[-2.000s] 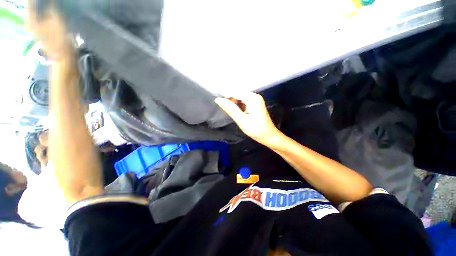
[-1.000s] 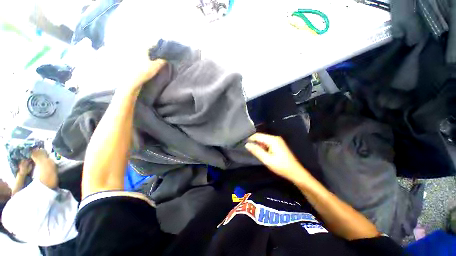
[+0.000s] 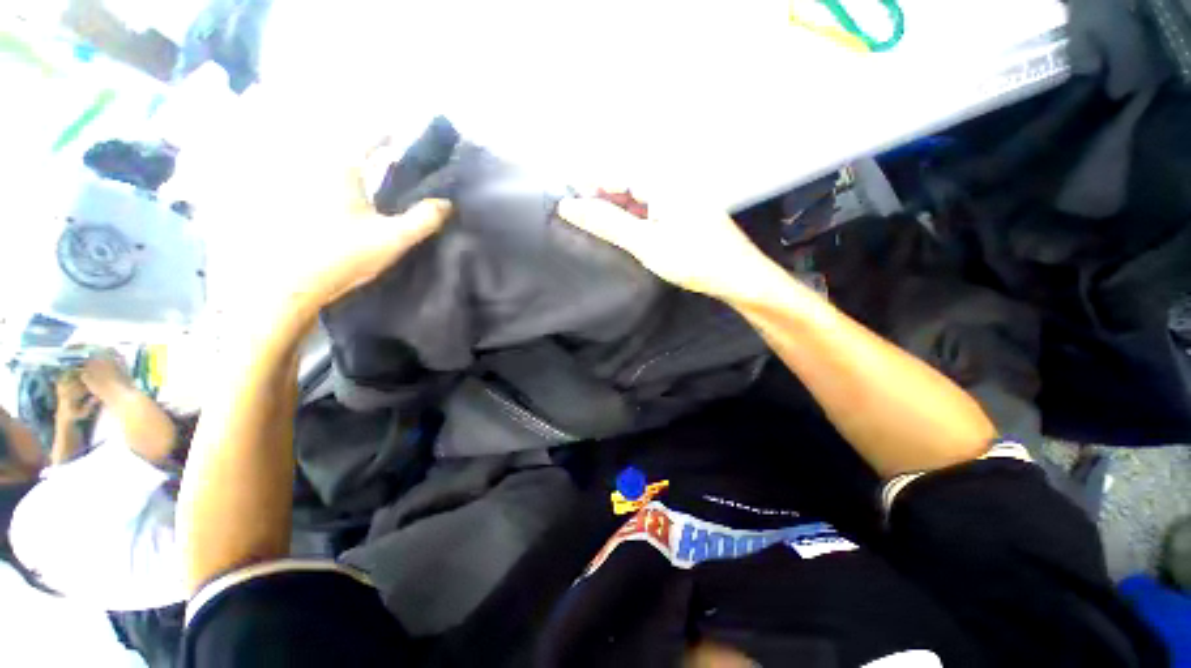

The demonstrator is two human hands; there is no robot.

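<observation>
A dark grey garment (image 3: 523, 294) lies bunched over the front edge of the white table and hangs into my lap, with pale stitching on a lower fold. My left hand (image 3: 372, 242) holds its upper left part, thumb on top; glare washes out the fingers. My right hand (image 3: 653, 242) holds its upper right part, thumb pointing left. The cloth between my hands is slightly blurred. The needle area cannot be made out in the glare.
Scissors with green and yellow handles (image 3: 878, 29) lie on the white table (image 3: 731, 118), near its far edge. A ruler strip (image 3: 1032, 68) runs along the right edge. Dark cloth (image 3: 1058, 261) hangs at the right. Another person (image 3: 98, 522) works at the lower left.
My right hand has moved up from the lap to the table edge and taken a new hold. My left hand has moved slightly down. The garment is now gathered between both hands.
</observation>
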